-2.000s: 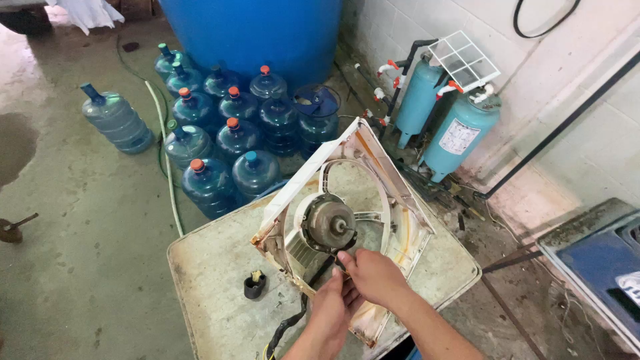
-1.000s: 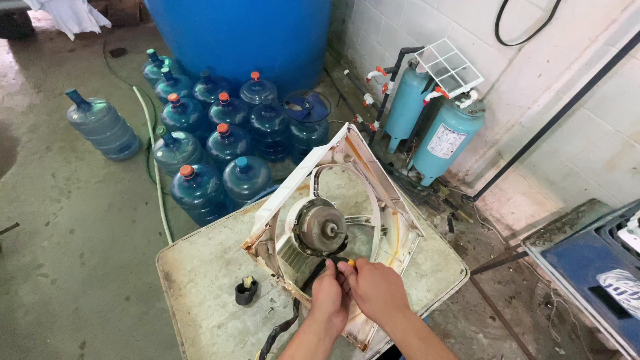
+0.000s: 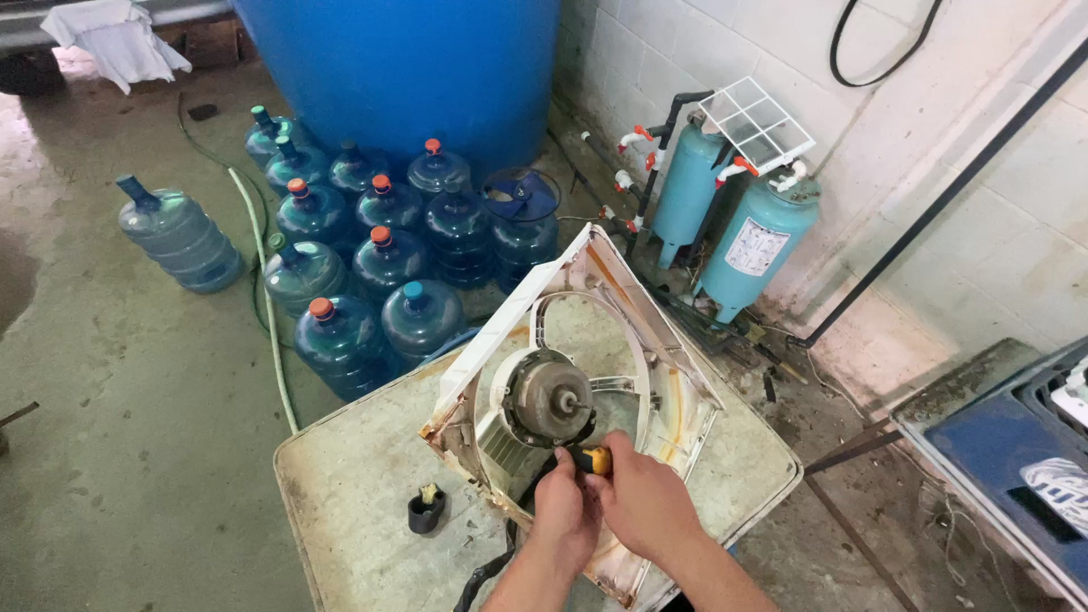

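Note:
A square white plastic fan housing (image 3: 493,340), stained with rust, stands tilted on a worn table (image 3: 357,476). At its centre is a round metal electric motor (image 3: 551,398) with a short shaft. My right hand (image 3: 646,497) grips a tool with a yellow and black handle (image 3: 595,460), just below the motor. Touching or close to the tool, my left hand (image 3: 563,510) has its thumb raised beside the handle; whether it holds anything is hidden. A black-wrapped cable (image 3: 484,578) runs down from the housing. Left of the housing sits a small black cup-shaped part (image 3: 426,510).
Several blue water jugs (image 3: 340,344) stand behind the table, in front of a large blue tank (image 3: 408,76). Two turquoise pressure tanks (image 3: 756,246) with pipes stand by the wall. A blue appliance (image 3: 1003,450) is at the right. A pale hose (image 3: 263,297) lies on the floor.
The yellow and black handle, barely visible at the fingers one second ago, now shows plainly in my right hand. The housing and motor stay in place on the table.

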